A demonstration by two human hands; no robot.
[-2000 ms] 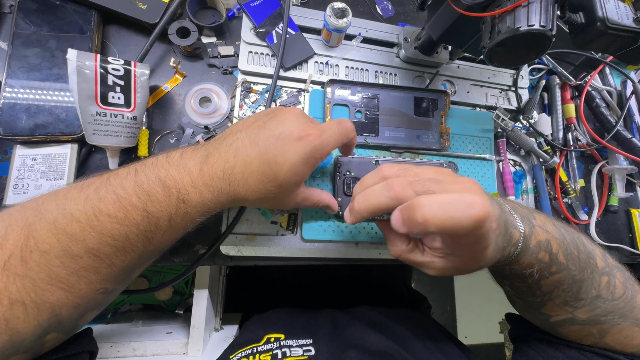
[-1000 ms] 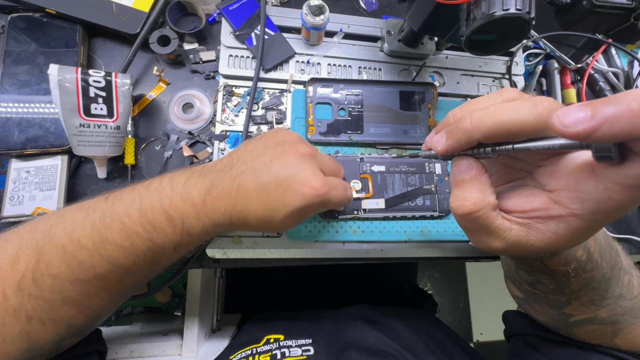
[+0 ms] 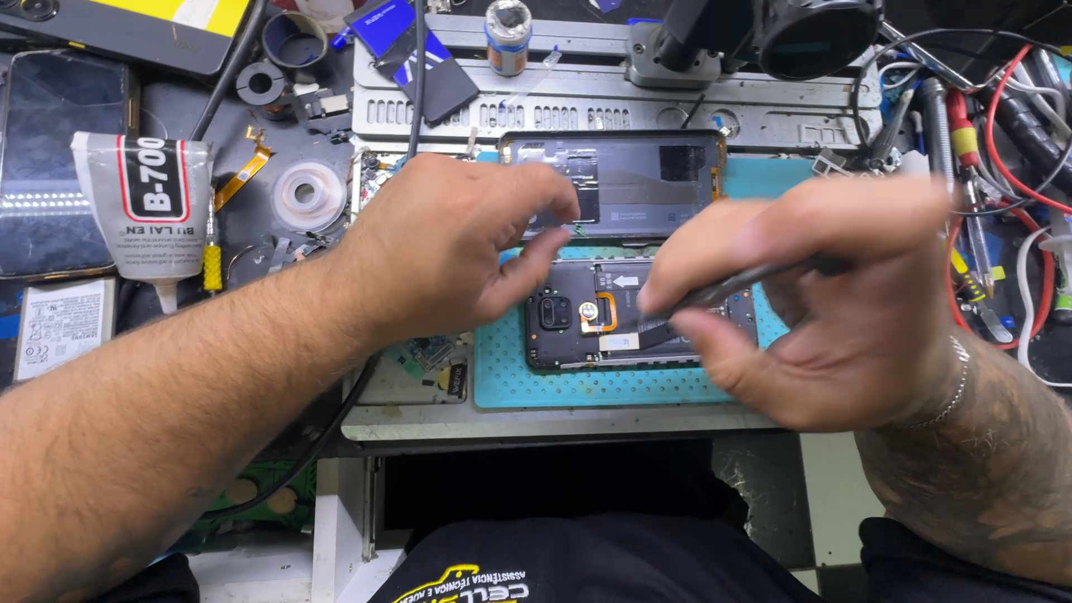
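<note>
An opened smartphone (image 3: 578, 335) lies on a teal perforated mat (image 3: 544, 389), its battery, camera module and orange flex cable exposed. Just behind it rests a detached phone back housing (image 3: 645, 188), inner side up. My left hand (image 3: 477, 239) hovers over the gap between the two, thumb and index finger apart; whether something tiny sits near the fingertips is not clear. Over the right part of the open phone, my right hand (image 3: 804, 310) grips a slim dark tool (image 3: 745, 280), blurred by motion, perhaps a screwdriver. The tool's tip is too blurred to place.
At left stand a B-7000 glue tube (image 3: 151, 209), a tape reel (image 3: 309, 196), a loose battery (image 3: 65, 327) and another phone (image 3: 63, 159). A small jar (image 3: 507, 38) is on the metal plate behind. Tools and cables (image 3: 976, 193) crowd the right; a black cable (image 3: 419, 84) crosses the bench.
Two seconds ago both hands were at the phone's camera end. My right hand then appeared with the tool and has since turned it. My left hand has lifted off the phone's left part.
</note>
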